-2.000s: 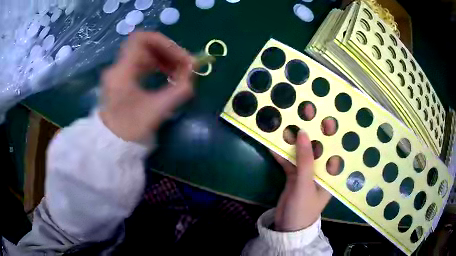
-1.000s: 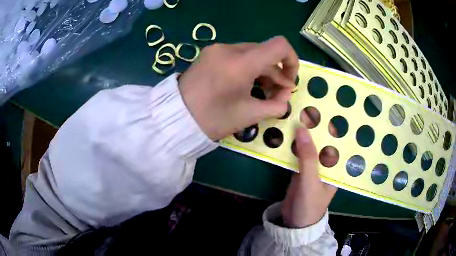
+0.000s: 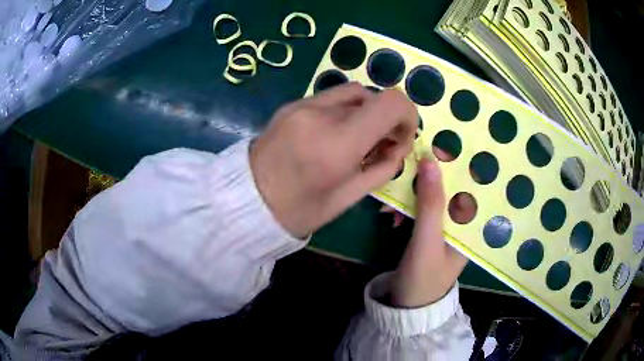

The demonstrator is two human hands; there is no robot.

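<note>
A long pale-yellow die-cut sheet with three rows of round holes slants down to the right above the dark-green table. My right hand grips its lower edge, thumb on top and fingers behind, some showing through the holes. My left hand is over the sheet's left part, thumb and index finger close together at a hole near my right thumb. It hides several holes. Whether anything is between its fingertips is unclear. Several thin yellow rings lie on the table beyond the sheet, some overlapping.
A fanned stack of yellow sheets stands at upper right, close behind the held sheet. A shiny clear plastic bag of white discs lies at upper left. A brown carton edge shows beside the table at left.
My left hand has come from the left, where it held yellow rings, to the sheet. Several rings now lie on the table. The sheet tilted flatter, then steeper again.
</note>
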